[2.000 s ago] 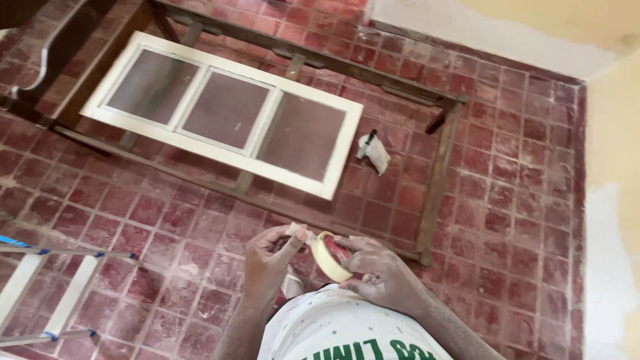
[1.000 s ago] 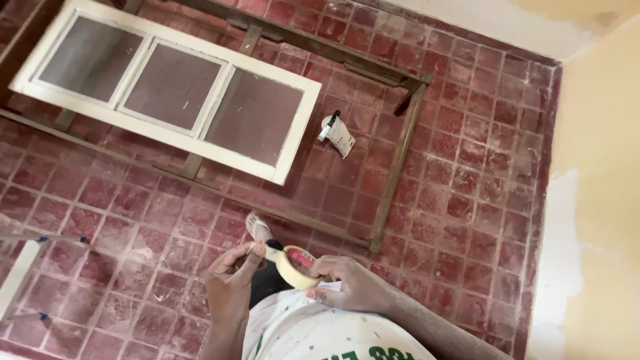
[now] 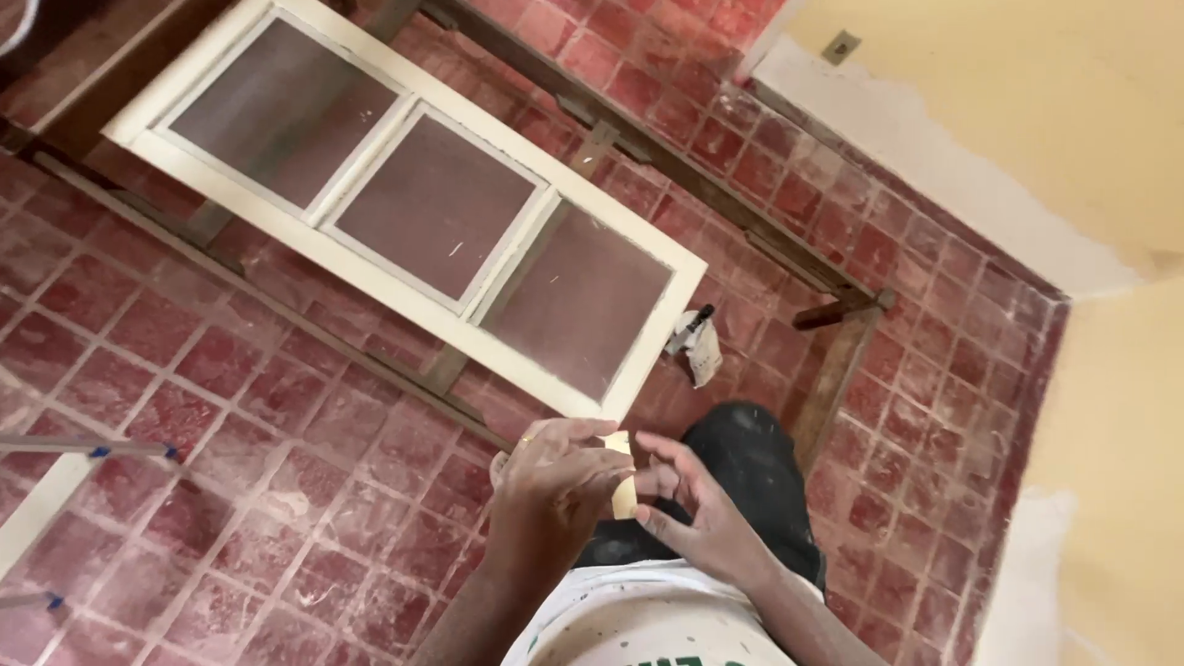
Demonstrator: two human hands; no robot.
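Between my hands, close to my body, is a roll of pale masking tape, partly hidden by fingers. My left hand is closed on the tape from the left, with a ring on one finger. From the right, the fingers of my right hand curve around the roll's other side. Just beyond my hands lies a white-framed window sash with three glass panes, resting across a dark wooden bed frame. White scraps and a small dark-handled object are by the sash's right end.
Red tiled floor with pale dust surrounds the wooden frame. Part of a ladder with blue-tipped ends stands at the left. A yellow wall with white patches is at the right. My dark-trousered knee is bent beside my right hand.
My hands have come closer together around the tape roll, and my dark-trousered leg now shows beside them. The view has shifted, with the sash appearing nearer to my hands.
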